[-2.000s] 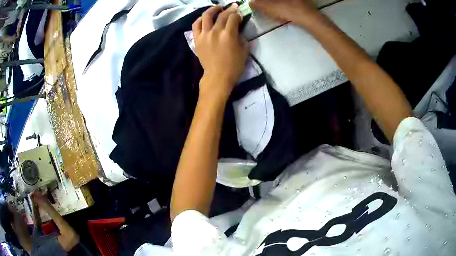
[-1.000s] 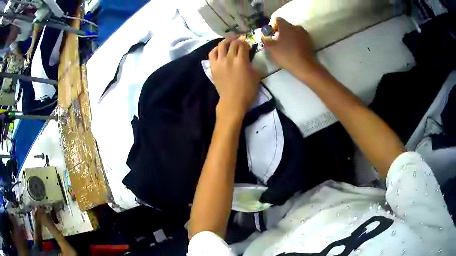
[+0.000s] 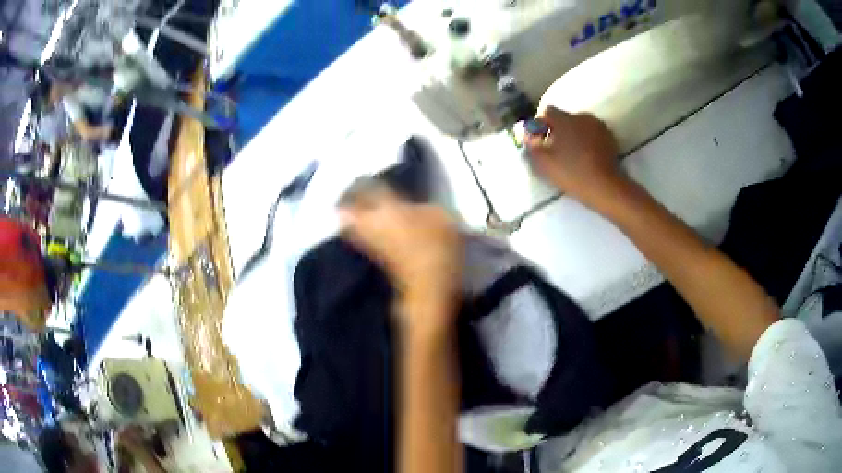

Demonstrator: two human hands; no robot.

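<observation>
The black and white garment [image 3: 346,342] lies over the white table and hangs at its front edge, blurred near the top. My left hand [image 3: 402,236] is blurred, at the upper part of the garment, away from the needle area; its fingers seem closed on the black cloth. My right hand [image 3: 572,152] is beside the needle area of the cream-white sewing machine [image 3: 591,55]. A small dark round piece shows at its fingertips; I cannot tell whether it is held or part of the machine.
A board with brown tape [image 3: 198,277] runs along the left. Another machine [image 3: 138,393] stands at lower left, with another person's hands near it. A person with red headwear [image 3: 20,268] is at far left. Black cloth [image 3: 775,212] lies at right.
My left hand has moved left, away from the needle area, with the black cloth edge. My right hand stays by the machine head. The view has shifted, showing more of the machine.
</observation>
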